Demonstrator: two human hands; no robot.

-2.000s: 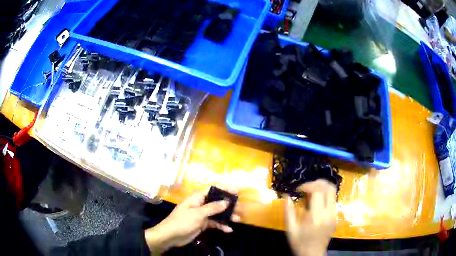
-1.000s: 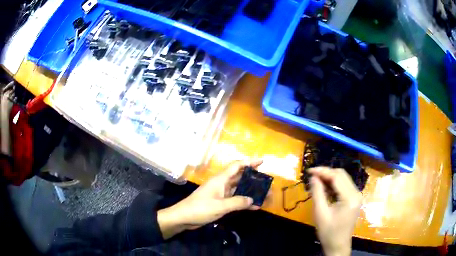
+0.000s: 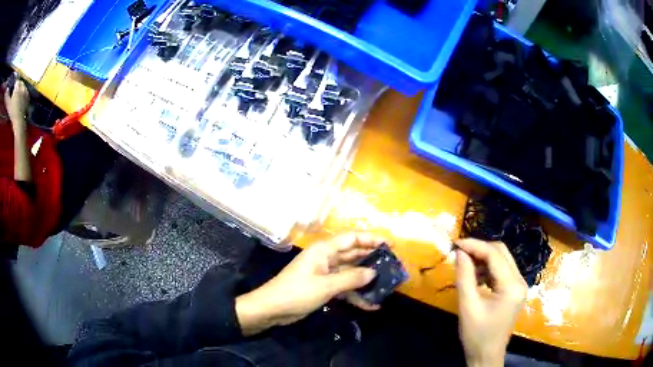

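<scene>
My left hand (image 3: 315, 279) holds a small square black plastic housing (image 3: 383, 274) between thumb and fingers at the bench's front edge. My right hand (image 3: 490, 290) is to its right, thumb and forefinger pinched on a thin black sealing ring (image 3: 427, 271), which is blurred and only partly visible. The tangled black pile of sealing rings (image 3: 533, 251) lies behind and to the right of my right hand, partly hidden by it. The blue parts bin (image 3: 515, 188), heaped with black housings, stands just behind the pile.
Clear blister trays (image 3: 215, 165) with black-headed cable assemblies (image 3: 308, 100) lie left on the orange bench (image 3: 401, 158). A blue bin (image 3: 401, 72) stands behind them, another blue bin (image 3: 86, 43) far left. A person in a red sleeve (image 3: 36, 193) is at the left edge.
The view has swung so the bench items shift left and up. My right hand has lifted a ring from the pile. My left hand still holds the housing, now turned.
</scene>
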